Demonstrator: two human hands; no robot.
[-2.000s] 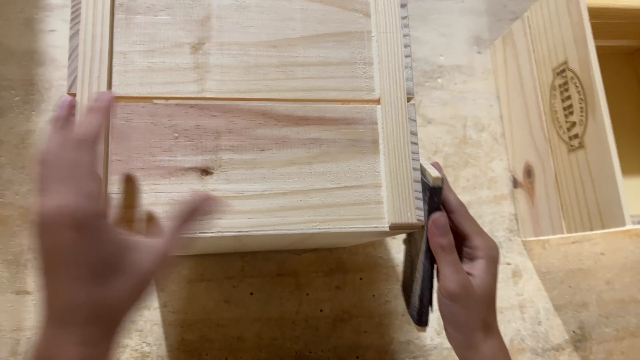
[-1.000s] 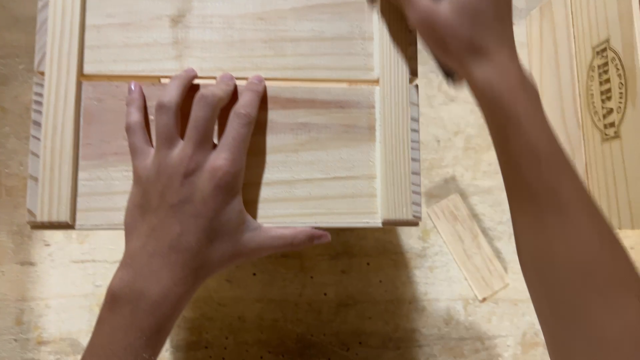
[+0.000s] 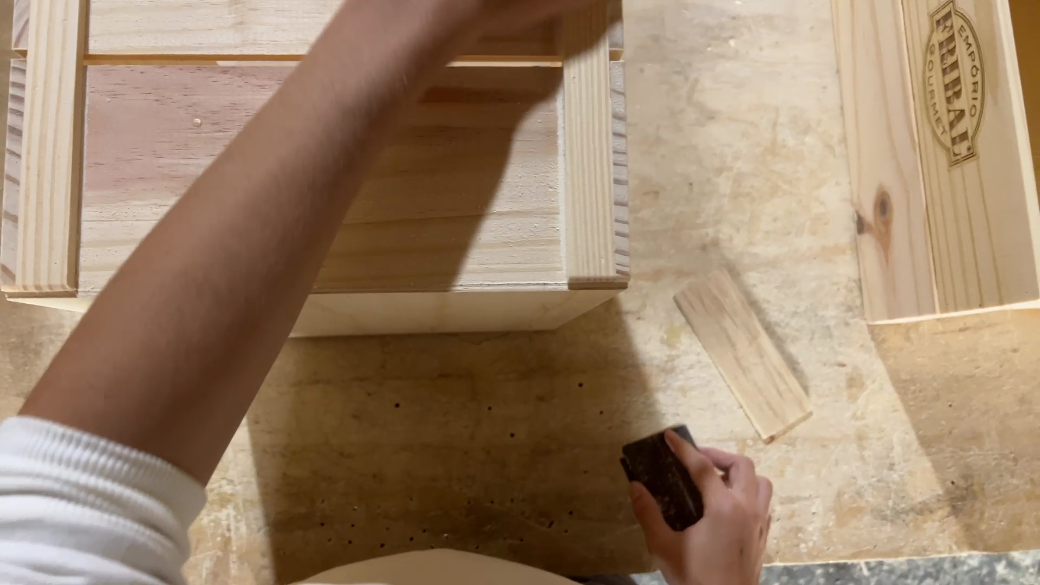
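A pine crate (image 3: 195, 236) with a slatted face and corner battens fills the upper left. My left forearm crosses over it diagonally, and my left hand (image 3: 520, 12) is at the top edge near the right batten (image 3: 591, 162), mostly cut off, so its fingers are hidden. At the lower right, below the crate, my right hand (image 3: 719, 520) grips a dark sanding block (image 3: 662, 471) between thumb and fingers. A thin flat wood strip (image 3: 743, 357) lies at a slant on the worktable, above and right of that hand, not touching it.
Another pine crate (image 3: 894, 268) with a printed oval mark and a knot stands at the right edge. The worn wooden worktable (image 3: 455, 439) shows small holes, and its front edge appears at the bottom right. Part of a pale rounded shape (image 3: 439, 569) shows at bottom centre.
My left hand has left the crate's lower panel and moved up and right. My right hand has come down from the crate's upper right to below it. The wood strip stays on the worktable.
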